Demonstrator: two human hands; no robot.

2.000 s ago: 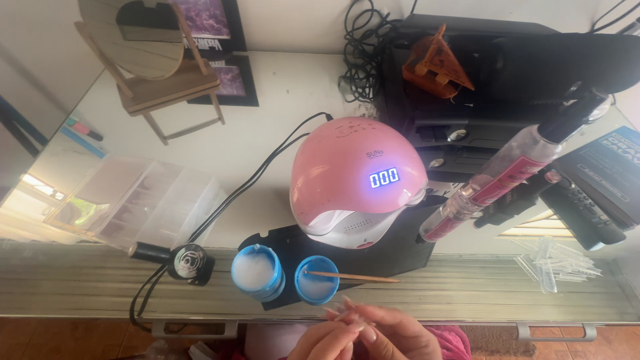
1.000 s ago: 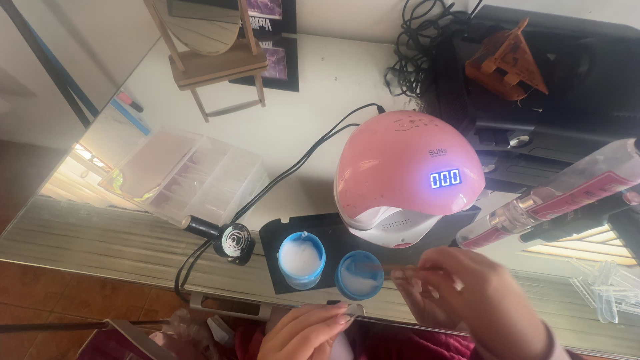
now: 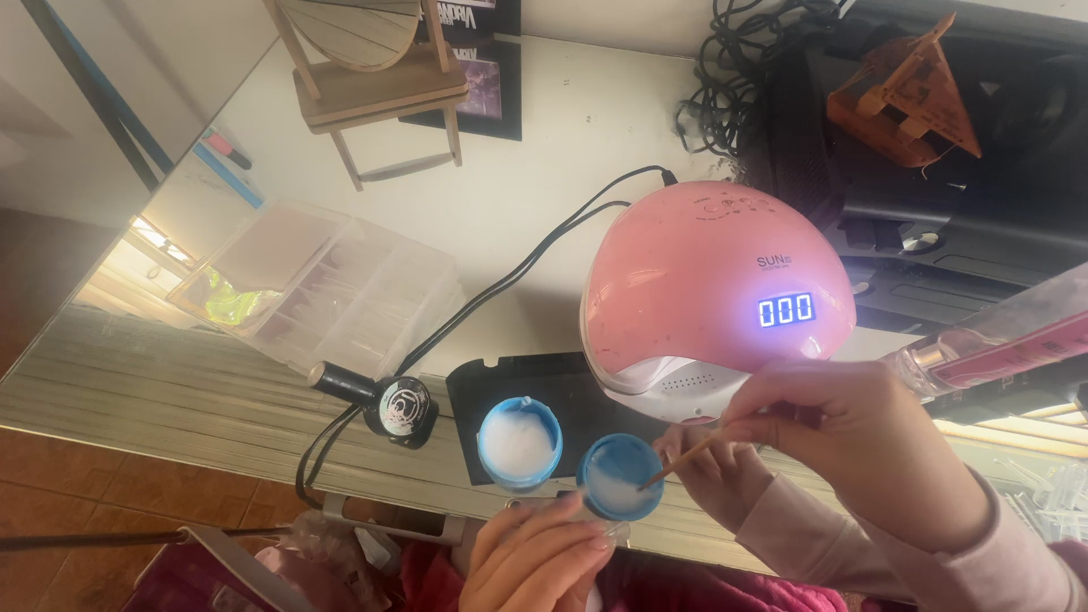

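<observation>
My right hand pinches a thin wooden stick, its lower end inside a blue cup that holds a white substance. Below that cup, my left hand has its fingers together around what looks like a small clear piece, partly hidden. A blue jar with white contents stands just left of the cup. Behind both, a pink nail lamp shows lit digits. Beneath my right wrist, another hand shape with a sleeve appears, perhaps a reflection in the glossy tabletop.
A black polish bottle lies near cables. At left are a clear compartment box and a wooden stand mirror. A black printer carries an orange wooden object. A clear bottle is at right.
The stick lay across the blue cup's rim at first; now my right hand holds it with its end inside. My hands, together at first, are now apart. The view has shifted.
</observation>
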